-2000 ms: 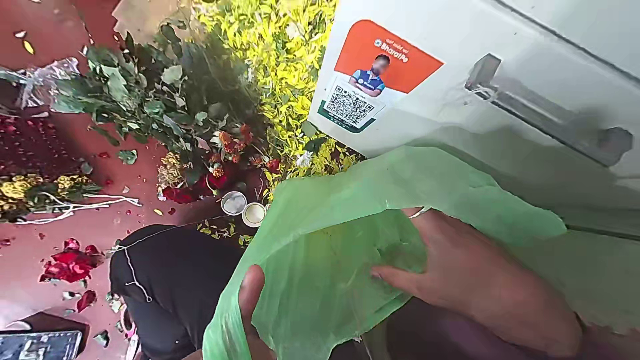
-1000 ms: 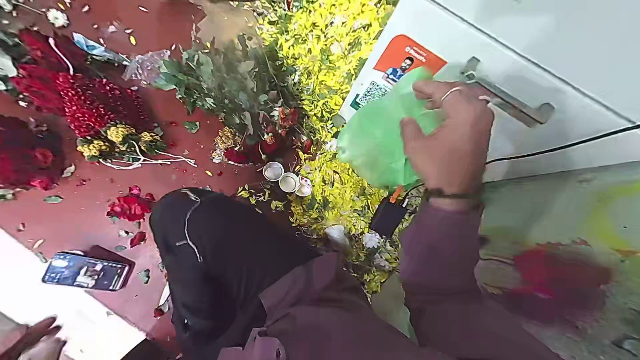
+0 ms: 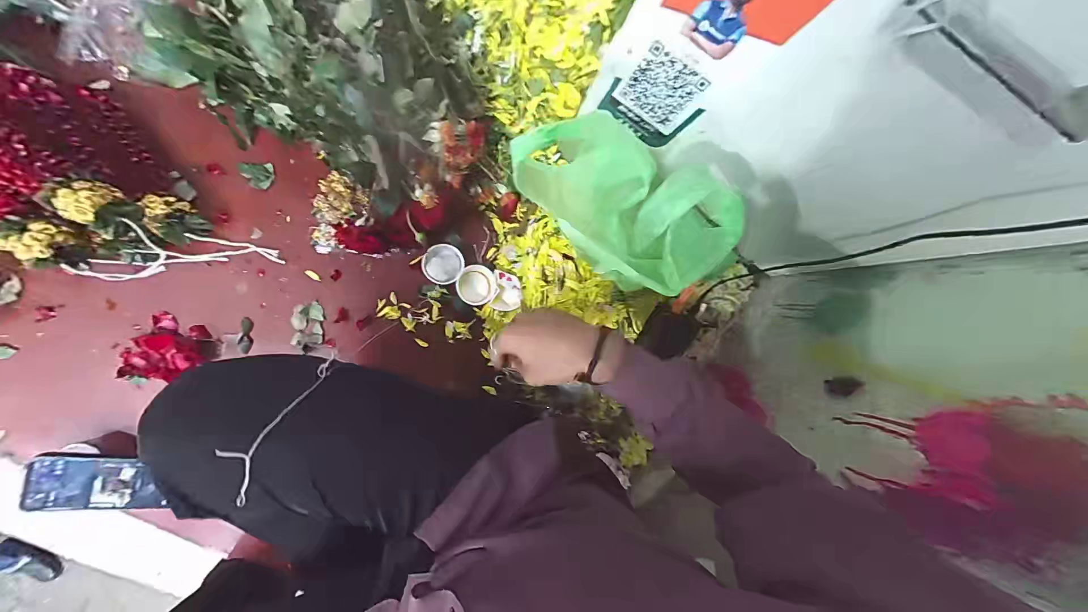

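My right hand [image 3: 551, 347] is in the middle of the view with its fingers curled, just below the small cups and over the edge of the yellow petals. Whether anything is inside its fingers is hidden. The green plastic bag [image 3: 625, 200] lies crumpled on the yellow petals [image 3: 544, 259], above and right of that hand and against the white cabinet. A white string [image 3: 276, 422] rests across my knee in black cloth. My left hand is out of view.
Small cups [image 3: 443, 264] stand beside leafy stems [image 3: 340, 76]. Red garlands [image 3: 42, 144], yellow flower bunches [image 3: 85, 200] and red petals [image 3: 161, 348] lie on the red floor at left. A phone [image 3: 93, 483] lies lower left. A black cable [image 3: 918, 242] runs along the white cabinet [image 3: 816, 127].
The green bag, between both hands two seconds ago and in my right hand one second ago, is let go and lies on the petals. My right hand has moved down, away from the bag.
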